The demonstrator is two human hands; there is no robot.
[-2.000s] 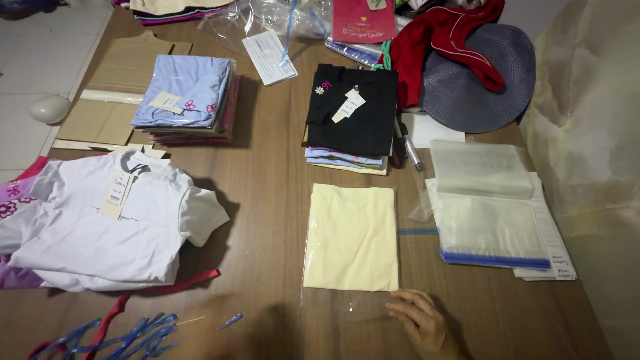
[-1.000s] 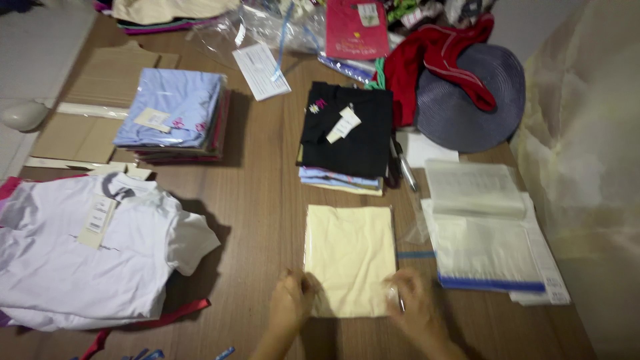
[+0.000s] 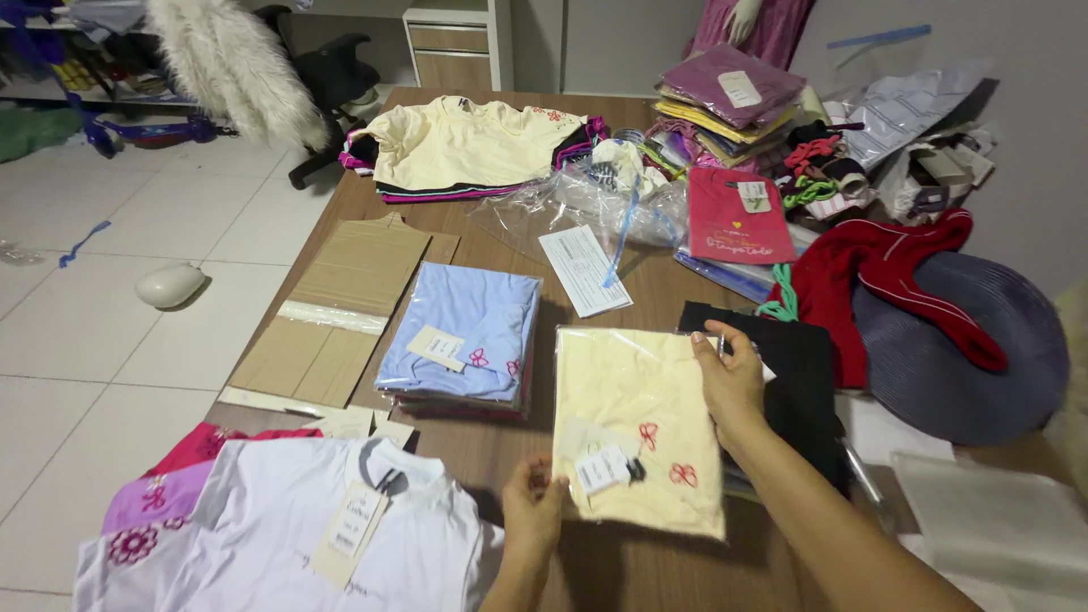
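Note:
A folded cream shirt in a clear plastic bag (image 3: 637, 399) is lifted above the table, its tag and red embroidered flowers facing up. My left hand (image 3: 534, 501) pinches the bag's lower left edge. At the upper right edge, my right hand (image 3: 733, 374) grips it, with a small dark and silver object partly visible between the fingers. Under and behind it lies a pile topped by a black shirt (image 3: 799, 365), partly hidden. A stack of bagged shirts, light blue on top (image 3: 467, 314), is to the left. A white tagged shirt (image 3: 255, 510) lies at lower left.
Cardboard templates (image 3: 357, 263) lie along the table's left edge. Further back are a cream shirt pile (image 3: 476, 144), a printed paper (image 3: 585, 272), a bagged red shirt (image 3: 738, 217) and bagged purple clothing (image 3: 722, 85). A blue-grey round mat (image 3: 960, 357) and plastic bags (image 3: 994, 527) are at right.
The cream shirt has left the table's surface and is now held up in both hands, its embroidered, tagged side showing. The view has swung up to take in the far end of the table.

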